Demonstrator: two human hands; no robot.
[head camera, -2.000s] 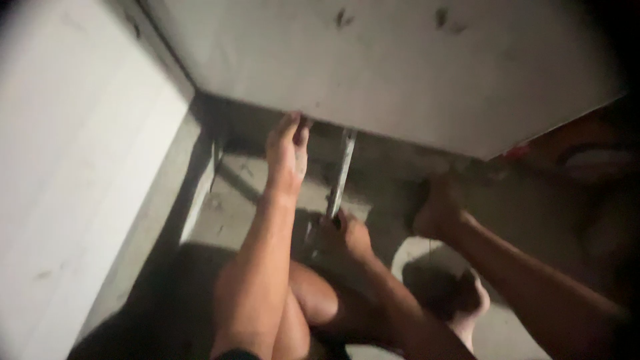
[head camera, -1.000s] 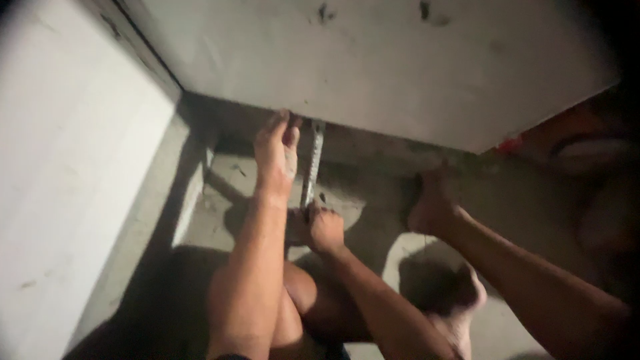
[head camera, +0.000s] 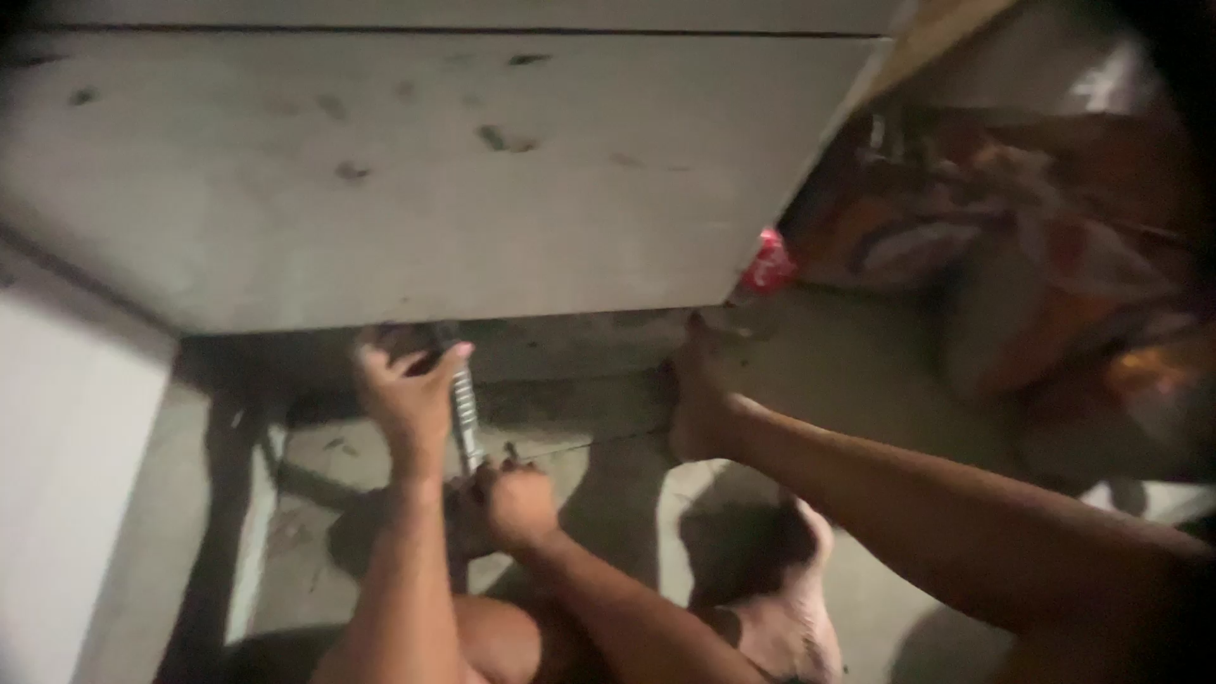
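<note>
A pale panel (head camera: 427, 190) with dark smudges hangs or stands over a dim gap near the floor. My left hand (head camera: 408, 389) reaches to its lower edge, fingers spread and thumb beside the upper end of a slim metal rod (head camera: 464, 408) with a ridged surface; whether the fingertips touch the rod or the panel is blurred. My right hand (head camera: 518, 499) is closed around the rod's lower end. The rod's upper end goes into shadow under the panel.
Bare feet rest on the floor, one (head camera: 703, 408) near the panel's edge and one (head camera: 793, 589) lower down. A red wrapper (head camera: 768, 263) lies at the panel's right corner. Plastic bags (head camera: 1045, 247) fill the right side. A white wall (head camera: 66, 456) stands left.
My left hand's fingers have spread, and its thumb is now beside the rod's upper end. My right hand still holds the lower end. The view has shifted toward the right, showing more of the bags.
</note>
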